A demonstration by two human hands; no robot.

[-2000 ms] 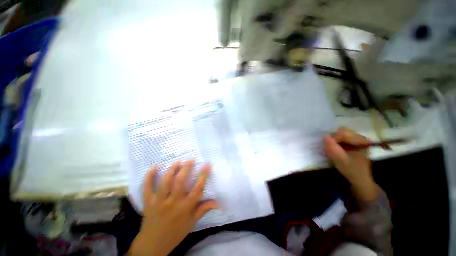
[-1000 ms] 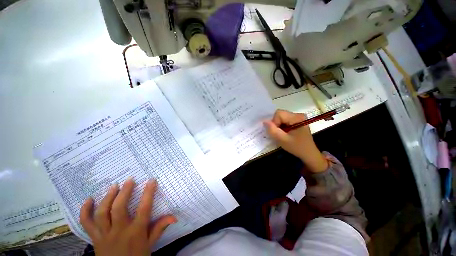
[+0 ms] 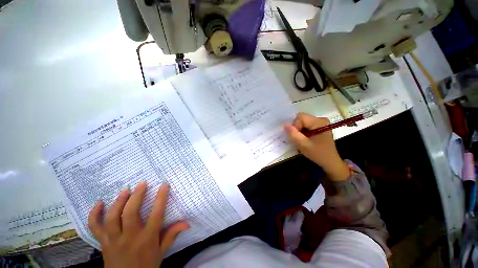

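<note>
A printed form [image 3: 120, 152] with a dense ruled grid lies at the table's front edge. My left hand [image 3: 133, 227] lies flat on its lower part, fingers spread, holding nothing. A second white sheet [image 3: 236, 104] with lines of handwriting lies to the right of the form, its upper edge near the machine. My right hand [image 3: 317, 144] rests at its lower right edge and grips a dark-red pen [image 3: 338, 124], which points out to the right. The writing tip is hidden in the fingers.
The sewing machine [image 3: 173, 26] stands behind the papers, with purple fabric [image 3: 246, 29] by its head. Black-handled shears [image 3: 304, 65] lie right of the second sheet. A printed ruler scale [image 3: 39, 217] runs along the front edge. Pink cone [image 3: 468, 166] at far right.
The view has swung from a blurred one further left to a sharp one over the papers, machine and shears. My left hand stays on the form and my right hand still holds the pen.
</note>
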